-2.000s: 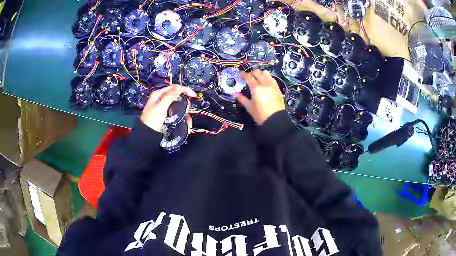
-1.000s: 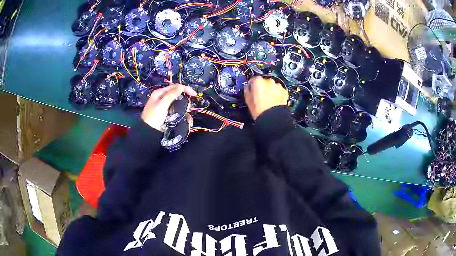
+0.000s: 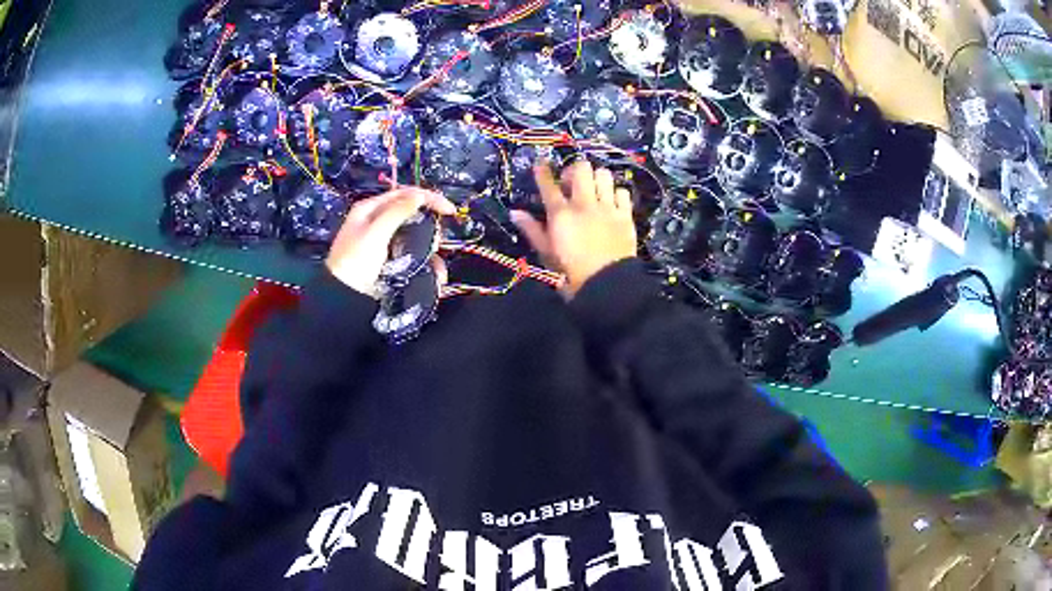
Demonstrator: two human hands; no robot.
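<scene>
My left hand [image 3: 381, 237] holds wired round modules [image 3: 406, 303], dark discs close together, at the bench's near edge. Red, white and yellow lead wires [image 3: 496, 263] trail from them to the right. My right hand [image 3: 583, 225] lies over the front of the rows, fingers spread and pointing away from me, on or just above a round module [image 3: 533, 162] that it partly covers. I see nothing gripped in it. Black housings [image 3: 741, 162] stand in tight rows at the right; wired modules [image 3: 461, 150] sit in the rows at the middle and left.
A corded black hand tool [image 3: 909, 314] lies at the bench's right end, near small white boxes [image 3: 902, 248]. A cardboard carton [image 3: 906, 46] is behind. Tangled parts [image 3: 1024, 358] lie far right. A red stool [image 3: 219, 387] and brown cartons [image 3: 110, 444] are below the left edge.
My right hand has opened from a curled pose and shifted slightly left over the round module. The housings at right have shifted slightly. My left hand still holds the modules.
</scene>
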